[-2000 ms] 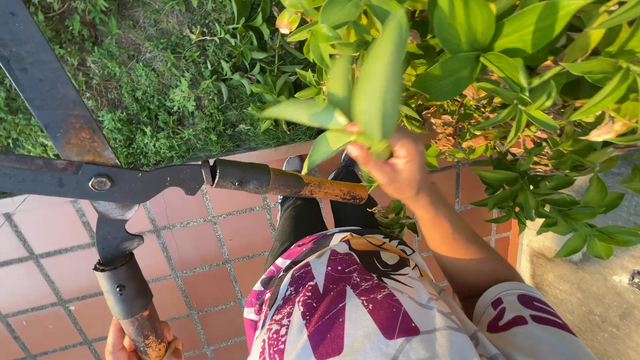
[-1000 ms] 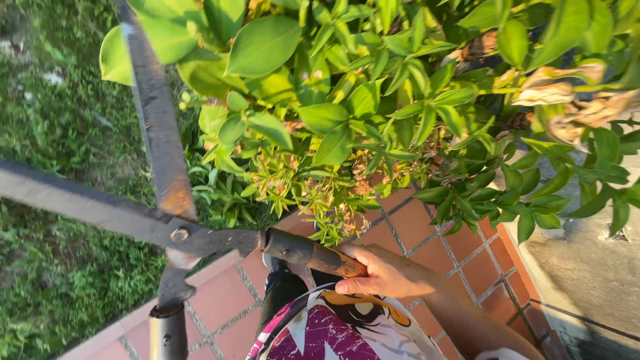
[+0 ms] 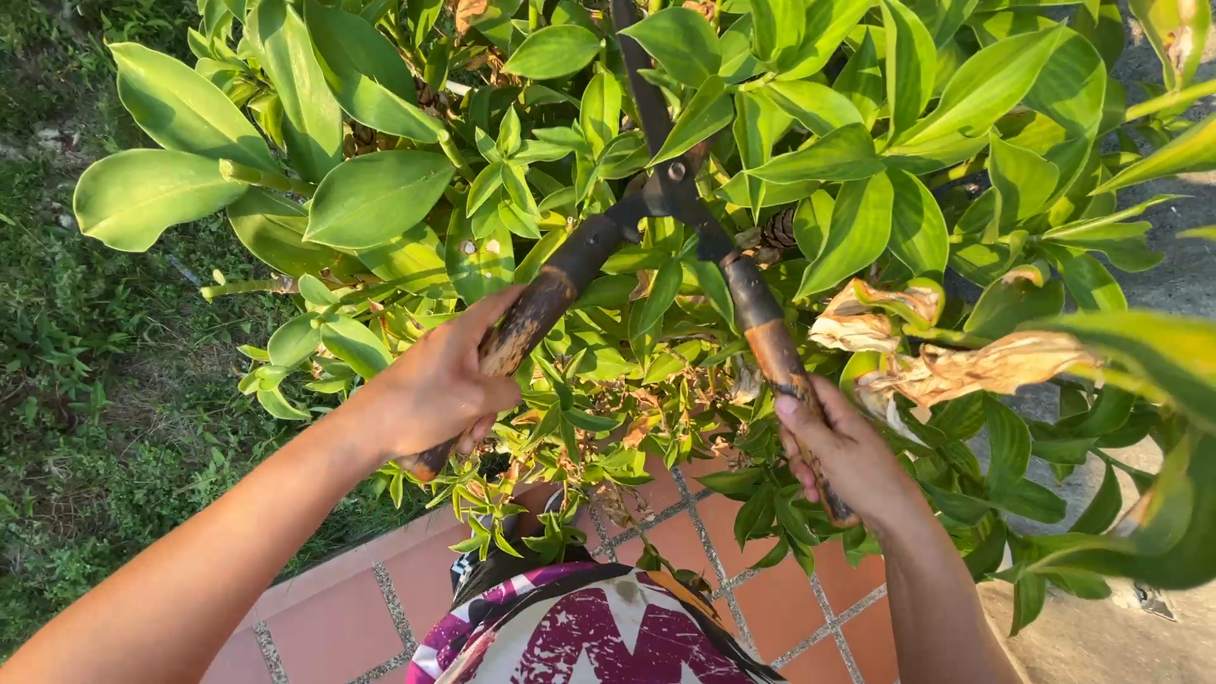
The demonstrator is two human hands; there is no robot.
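Note:
My left hand is closed around one worn wooden handle of the hedge shears. The other handle is gripped by my right hand. The handles stand apart in a V, and the pivot bolt lies among the leaves at upper middle. One dark blade points up into the leafy shrub; leaves hide most of the blades, so whether a stem lies between them cannot be seen.
Dry brown leaves hang on the shrub at the right. Grass lies at the left, red floor tiles below, and a concrete surface at lower right. A thick bare stem sticks out leftward.
The shears have moved from the left into the shrub. Two seconds ago my right hand held a leafy sprig; that is gone, and the hand grips a handle. The view has shifted toward the shrub.

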